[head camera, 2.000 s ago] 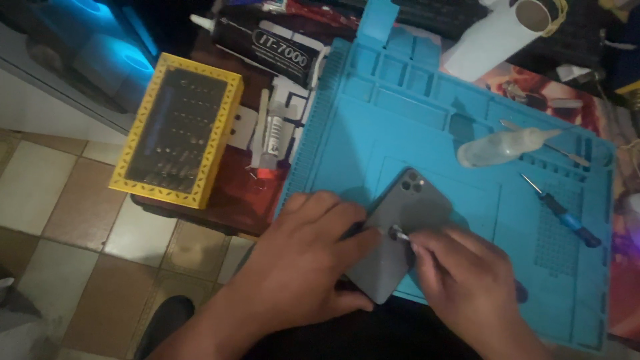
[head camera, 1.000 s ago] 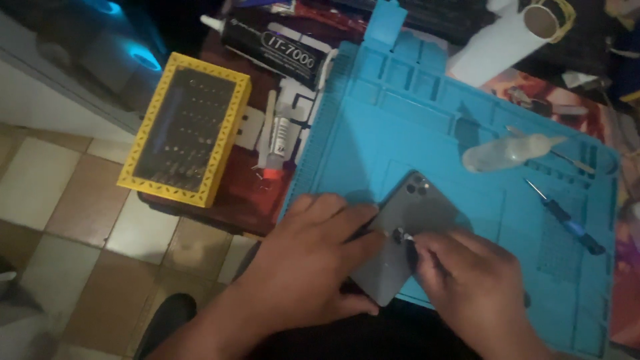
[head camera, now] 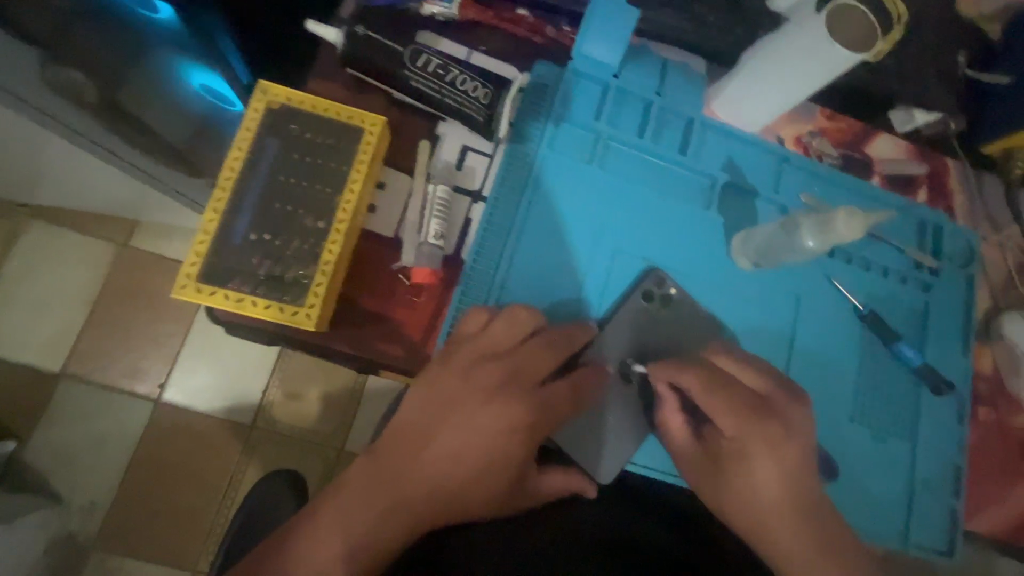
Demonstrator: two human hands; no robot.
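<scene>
A dark grey smartphone (head camera: 612, 436) lies back up at the near edge of a blue silicone work mat (head camera: 576, 232), its camera cluster at the upper end. My left hand (head camera: 504, 408) grips the phone's left side, fingers over its edge and back, thumb at the lower end. Between the fingertips of my right hand (head camera: 736, 424) is a small white-tipped item (head camera: 638, 369), perhaps a swab, touching the round logo on the phone's back. The rest of that item is hidden by the fingers.
A clear squeeze bottle (head camera: 800, 238) and a blue-black screwdriver (head camera: 900, 344) lie on the mat's right. Left of the mat are a yellow-framed case of bits (head camera: 280, 208), a glue tube (head camera: 436, 228) and a black tube (head camera: 432, 72). A white roll (head camera: 788, 68) stands behind.
</scene>
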